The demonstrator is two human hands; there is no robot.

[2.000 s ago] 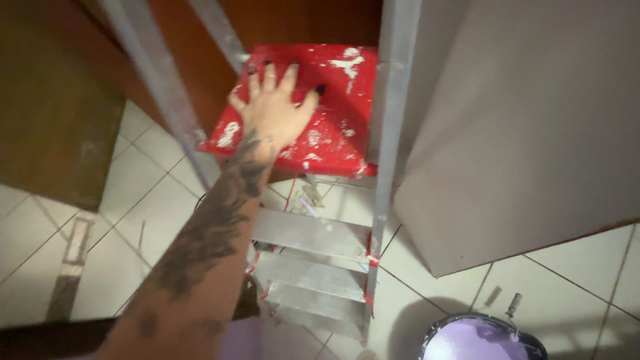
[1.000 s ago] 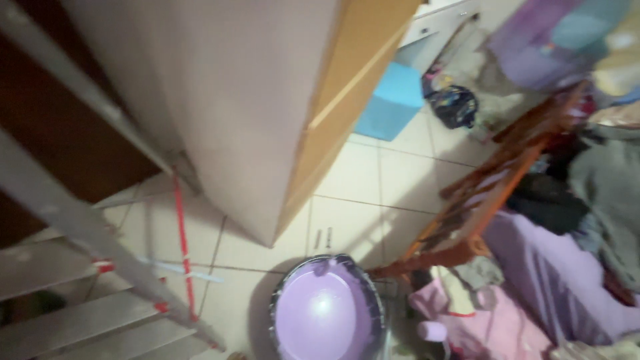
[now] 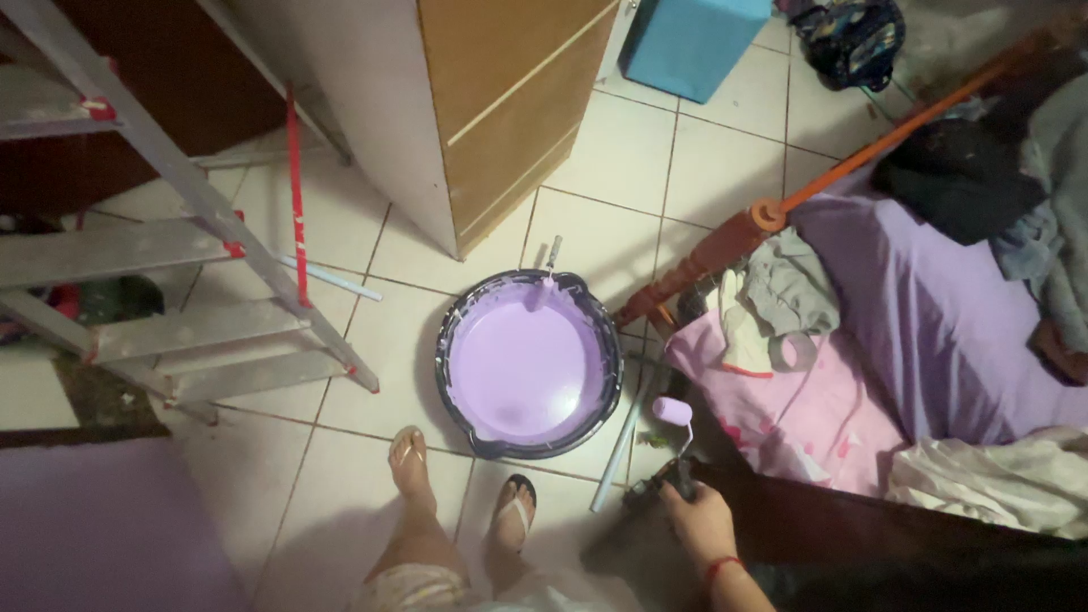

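Note:
My right hand (image 3: 701, 520), with a red band at the wrist, is at the lower right, its fingers closed around the dark handle of a small paint roller (image 3: 673, 411). The roller's lilac-coated sleeve points up and left from the hand. Left of it, a round black tub (image 3: 444, 365) on the tiled floor holds lilac paint (image 3: 520, 357). A second small tool (image 3: 554, 252), its lower end coated lilac, leans on the tub's far rim. My left hand is out of view.
An aluminium stepladder (image 3: 187, 187) stands at the left. A wooden cabinet (image 3: 518, 102) is beyond the tub, with a blue box (image 3: 697, 42) behind. At the right, a wooden bed frame (image 3: 739, 221) borders piled clothes and bedding (image 3: 901, 297). A pale tube (image 3: 620, 446) lies near my feet.
My left hand, earlier on the ladder's red platform, is out of view. My right hand has come into view with the roller. The view has swung right from the ladder.

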